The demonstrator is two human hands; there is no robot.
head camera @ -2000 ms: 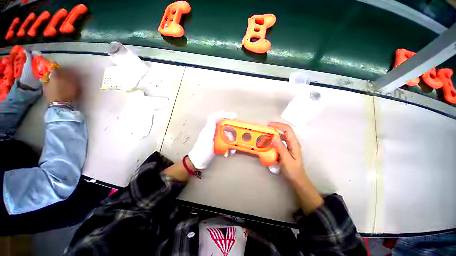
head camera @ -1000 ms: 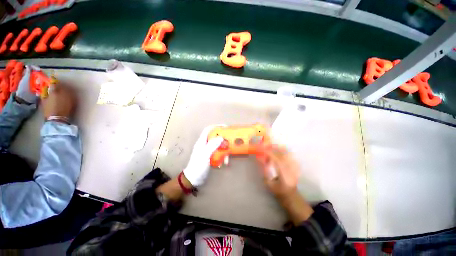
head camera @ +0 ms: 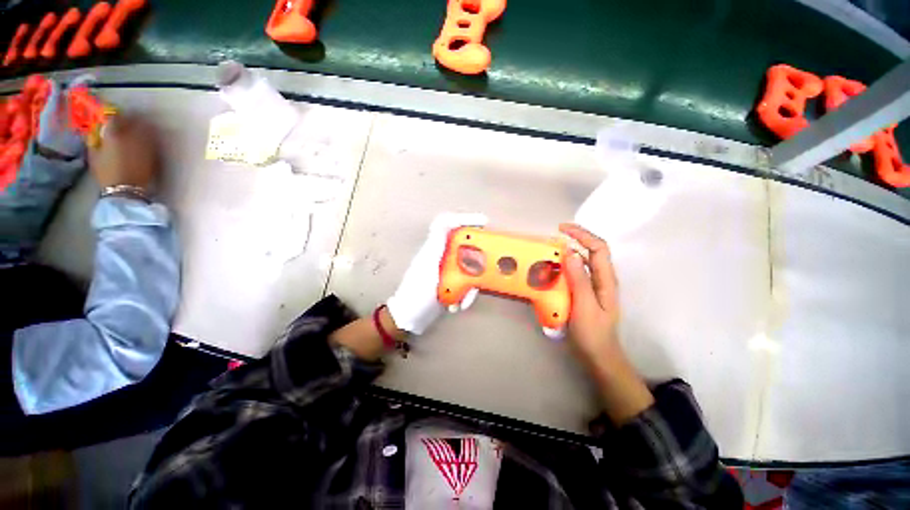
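An orange controller grip shell point(head camera: 507, 265) is held level above the whitish bench top, its round openings facing me and its two handles pointing down. My left hand point(head camera: 431, 274), in a white glove, grips the shell's left end. My bare right hand point(head camera: 592, 289) holds its right end, with fingers along the top corner and right side. A small bit of white cloth point(head camera: 555, 333) shows under the right handle; most of it is hidden behind the shell and hand.
A white bottle point(head camera: 624, 199) stands beyond my right hand. Another bottle point(head camera: 254, 100) stands at left by a pale yellow pad point(head camera: 231, 139). The green conveyor point(head camera: 589, 60) carries orange shells. A metal post point(head camera: 848, 125) crosses at right. A neighbour's arm point(head camera: 130, 279) works at far left.
My right hand was blurred and lower on the shell one second ago; it now grips the right end. The shell sits slightly further right in view. Belt shells have shifted in view.
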